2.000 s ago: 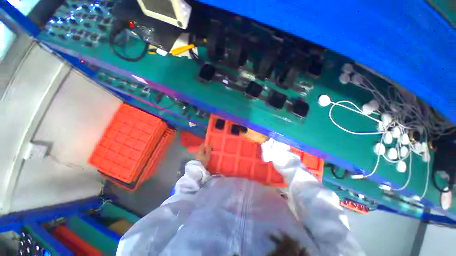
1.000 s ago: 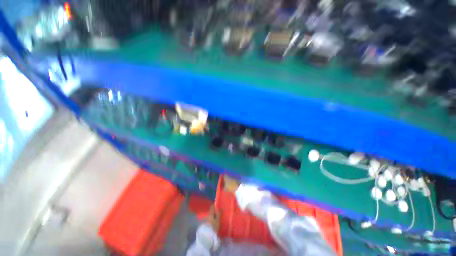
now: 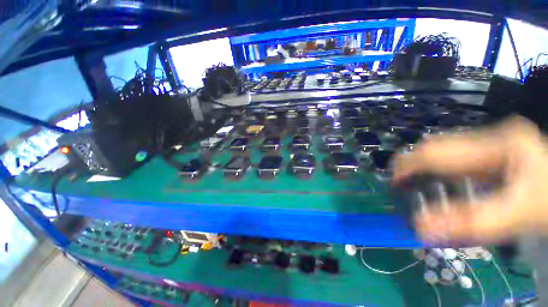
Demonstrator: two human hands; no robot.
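Note:
My right hand (image 3: 490, 180) is large and blurred at the right, above the front edge of the upper green shelf. Its fingers are bent around dark objects (image 3: 425, 187) that look like watch bodies; how many cannot be told. Rows of square watch bodies (image 3: 269, 166) lie on the green mat (image 3: 270, 195), the front row just left of my hand. My hand hides the right end of that row. My left hand is out of the picture.
A black power box (image 3: 123, 141) with cables and an orange-red light stands at the left. More cable-topped boxes (image 3: 428, 65) stand behind. The lower shelf holds white round pucks (image 3: 444, 264) on thin leads and dark square pieces (image 3: 282, 259). A sliver of orange tray (image 3: 271, 304) shows at the bottom.
The view has tilted up from the lower shelf and orange tray to the upper shelf. My right hand has risen from the tray to the upper shelf; my left hand has left the picture.

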